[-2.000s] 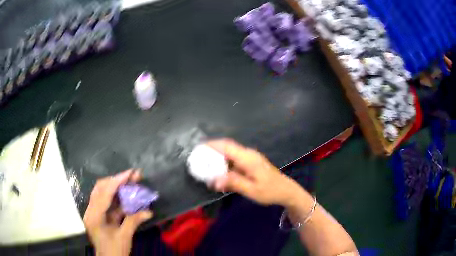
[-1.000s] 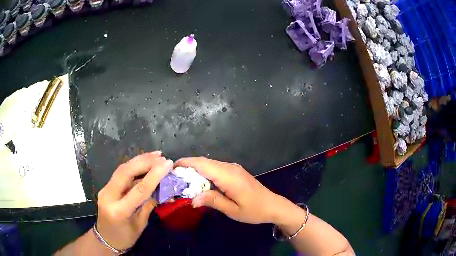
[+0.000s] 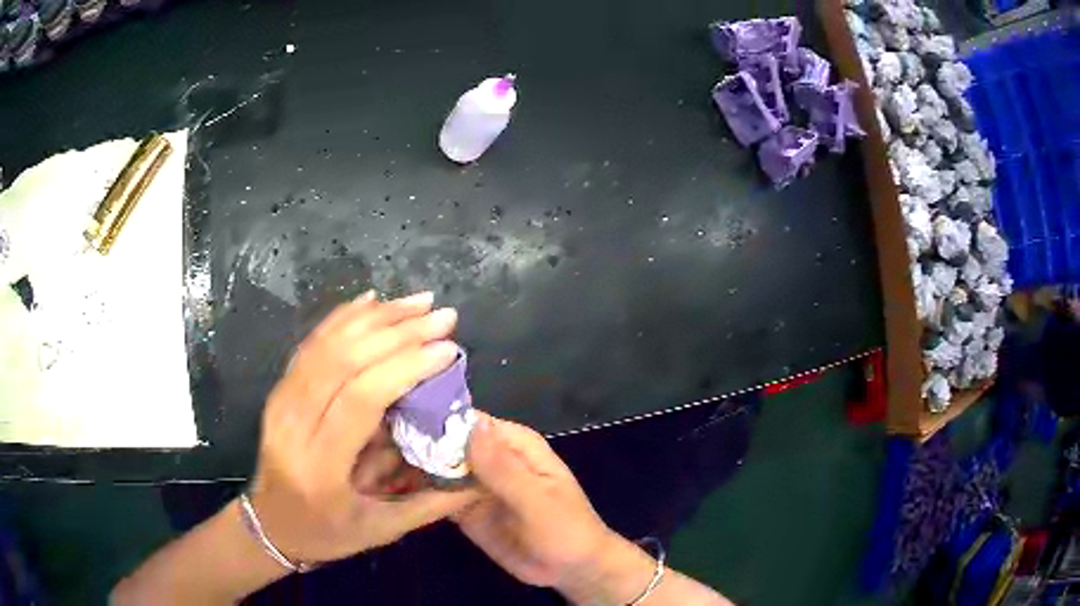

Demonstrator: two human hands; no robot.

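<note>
The joined piece is between my two hands near the table's front edge, tilted, with its purple part up and its white part down. The two parts touch. My left hand wraps it from the left, fingers over the purple top. My right hand presses at the lower right of the white part with the thumb. The grey end is mostly hidden. The glue bottle lies mid-table, pink nozzle pointing up and right.
Purple parts lie heaped beside the carton tray, which is full of white-and-grey parts. Blue crates stand right of it. A paper sheet with gold strips lies left. Finished pieces sit at top left.
The purple and white parts, first apart in separate hands, were brought together. Since then the joined piece has turned from sideways to purple end up, and my right hand has moved lower beneath it.
</note>
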